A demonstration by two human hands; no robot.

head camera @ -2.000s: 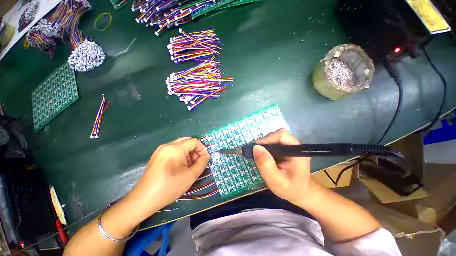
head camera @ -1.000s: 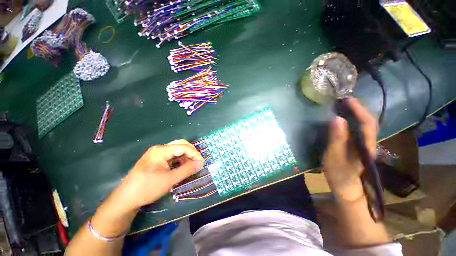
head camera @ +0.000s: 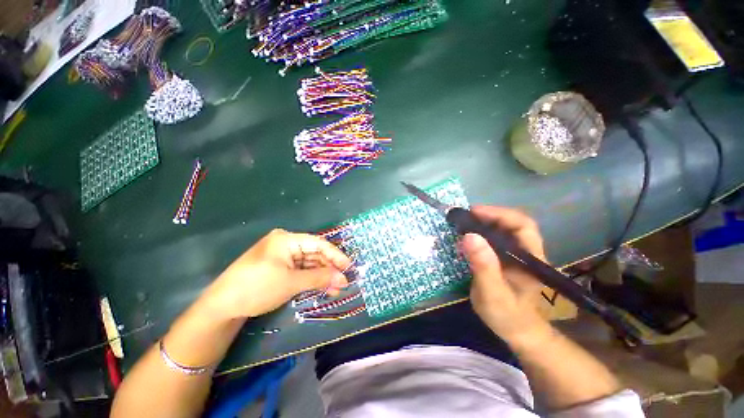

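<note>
The green PCB panel [head camera: 412, 253] lies flat near the bench's front edge, with several connector leads [head camera: 330, 306] fringing its left side. My left hand [head camera: 306, 273] is at the panel's left edge, thumb and fingertips pinched together on what looks like a lead; the fingers hide most of it. My right hand [head camera: 510, 265] holds the black soldering iron [head camera: 530, 265], its metal tip pointing up-left above the panel's far part, apart from my left hand.
Two lead piles [head camera: 338, 147] lie beyond the panel. A single lead [head camera: 189, 193], spare panel [head camera: 120, 160] and bundled leads [head camera: 174, 100] are at left. The cleaning pot [head camera: 563, 131] and yellow sponge [head camera: 689, 41] are at right. Finished panels [head camera: 391, 20] lie at the far edge.
My right hand went with the iron to the cleaning pot one second ago and is now back over the panel. My left hand stays at the panel's left edge. The view has shifted slightly.
</note>
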